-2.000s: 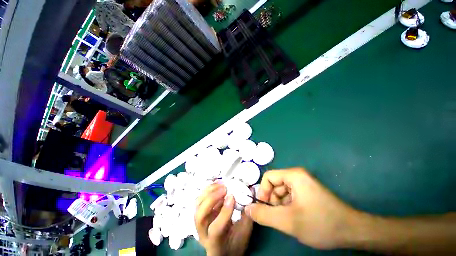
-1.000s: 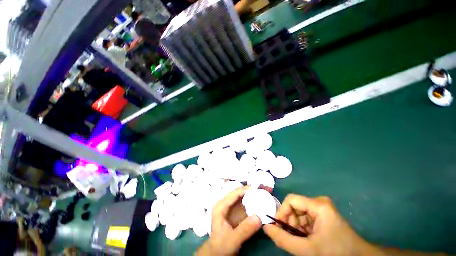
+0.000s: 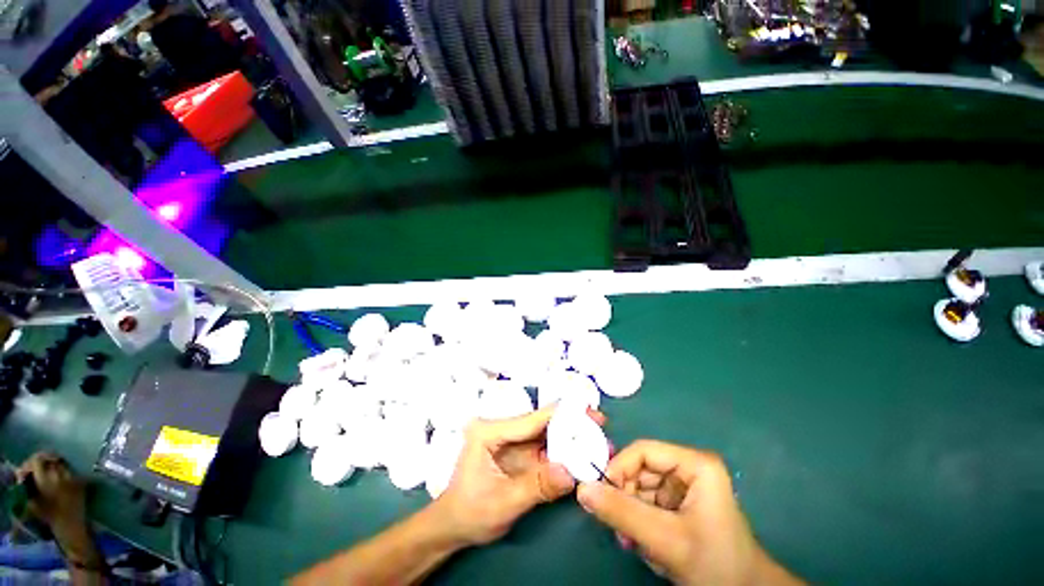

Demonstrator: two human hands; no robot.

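Note:
My left hand [image 3: 498,475] grips a white round housing [image 3: 577,444] between thumb and fingers, in front of the pile. My right hand [image 3: 670,504] holds dark thin tweezers [image 3: 600,472] like a pen, their tip at the housing's lower right edge. Small reddish bits show behind the housing; its inside is hidden from me. A loose pile of glossy white round housings [image 3: 395,395] lies beyond and left of my hands.
Black compartment tray [image 3: 678,183] beyond the white edge strip [image 3: 790,270]; ribbed grey stack [image 3: 509,69] behind. Left: black box with yellow label [image 3: 183,441], blue-handled tool [image 3: 307,332], another person's hand [image 3: 52,492]. Right: white discs with dark parts [image 3: 957,319].
The view has turned and levelled, so the bench edge now runs nearly straight across. The held housing has been turned, its smooth white face now towards me. Another person's hand shows more clearly at lower left.

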